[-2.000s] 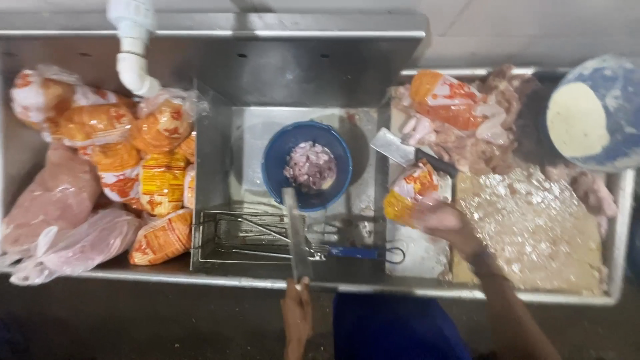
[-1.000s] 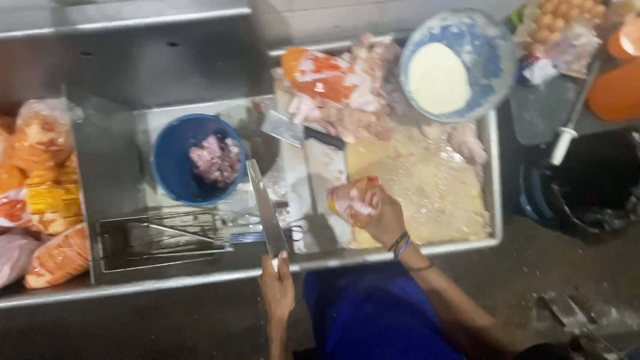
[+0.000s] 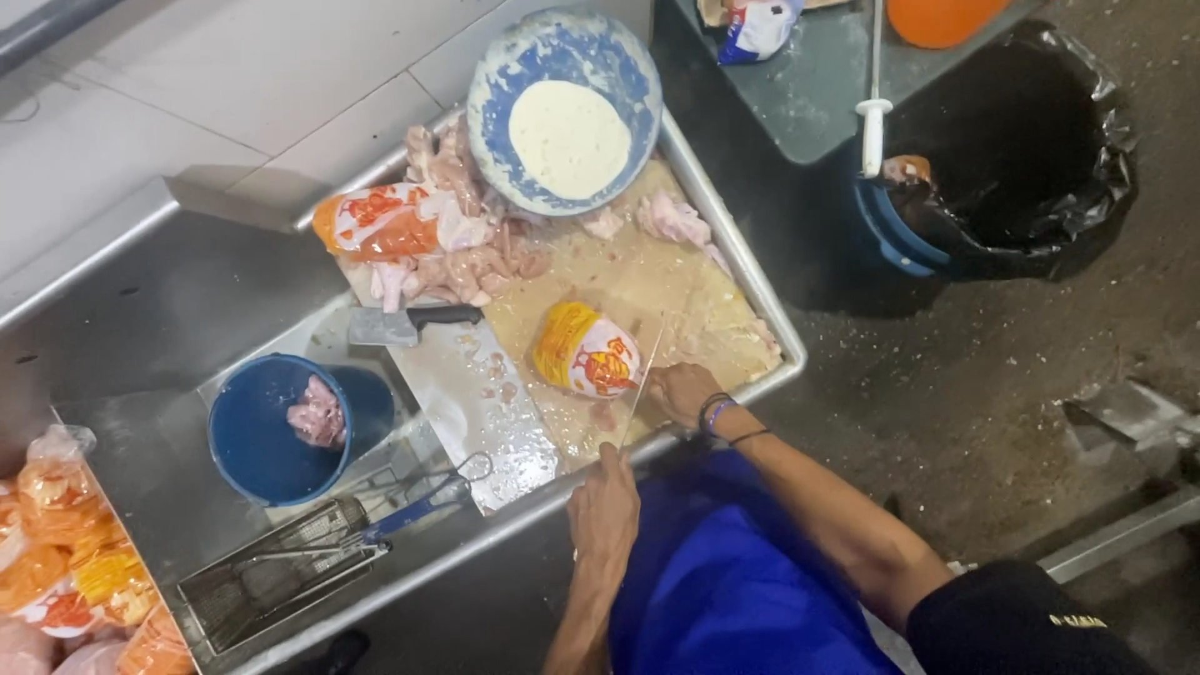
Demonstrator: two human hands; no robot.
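My left hand is closed around the handle of a long knife, whose thin blade points up beside a bagged whole chicken. The yellow, white and orange printed bag rests on a tan cutting board. At the right of the blade is my right hand, its fingers curled near the bag; whether they grip anything cannot be made out. A cleaver with a black handle lies at the left edge of the board, below raw chicken pieces and another printed bag.
A blue bowl of white flour stands at the back. Left are a blue bucket holding meat, a wire fry basket and bagged chickens. A black-lined bin and a sharpening steel are at right.
The bagged chicken that my right hand held above the board now appears to lie on it. The knife has moved from beside the blue bucket to beside the bag. The view has swung right and turned.
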